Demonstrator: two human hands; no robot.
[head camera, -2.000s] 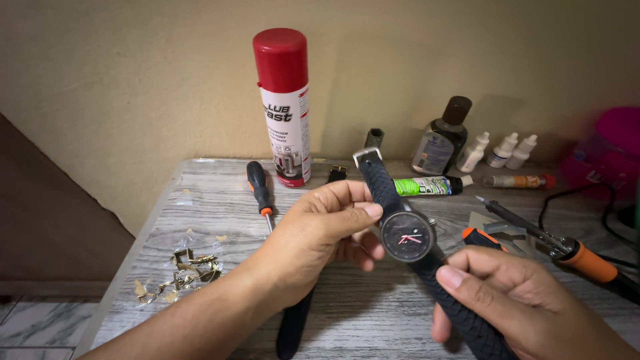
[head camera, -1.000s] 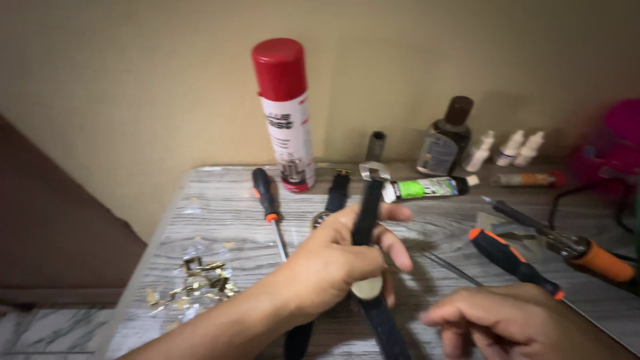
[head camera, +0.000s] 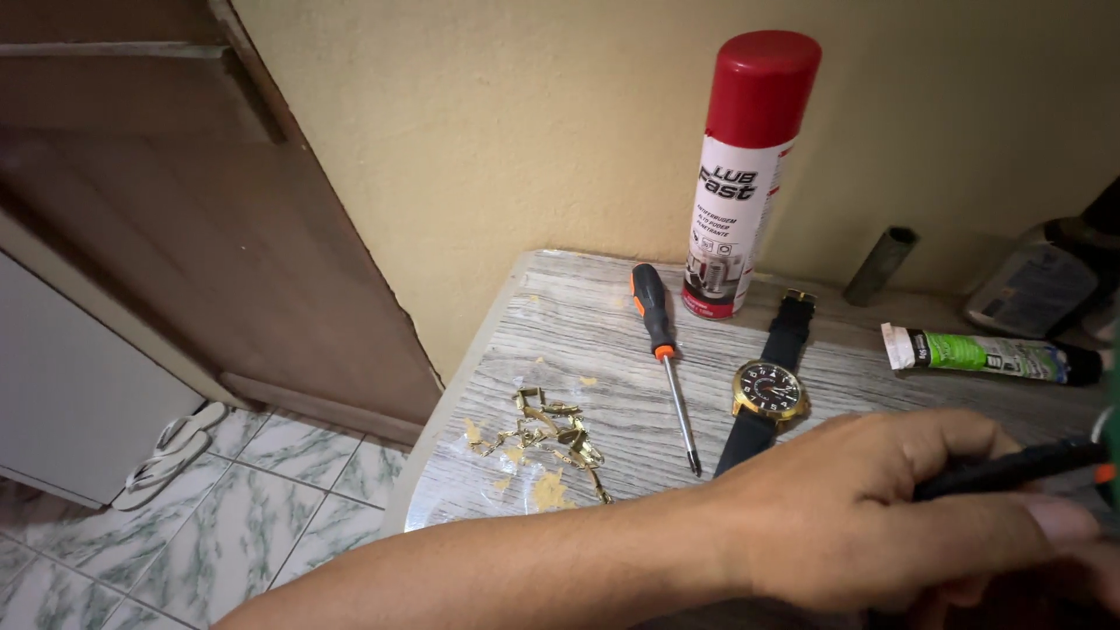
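My left hand (head camera: 884, 516) reaches in from the lower left and grips a black textured watch strap (head camera: 1006, 468) between thumb and fingers; the strap runs off toward the right edge. Just beyond the knuckles lies a gold-cased watch (head camera: 770, 389) with a black dial and black band, its lower band partly hidden by the hand. A screwdriver (head camera: 661, 350) with a black and orange handle rests left of that watch. Farther left are gold-coloured metal links (head camera: 564, 429) in a loose heap. My right hand cannot be made out.
A red-capped Lub Fast spray can (head camera: 744, 184) stands near the wall. To its right are a short dark tube (head camera: 879, 267), a green and black squeeze tube (head camera: 997, 354) and a dark bottle (head camera: 1041, 276). The wood-patterned tabletop (head camera: 560, 324) ends at the left; sandals (head camera: 171, 455) lie on the tiled floor.
The view has swung left. My right hand has gone from plain sight, and the held watch's face, visible two seconds ago, no longer shows. The gold-cased watch is now largely uncovered.
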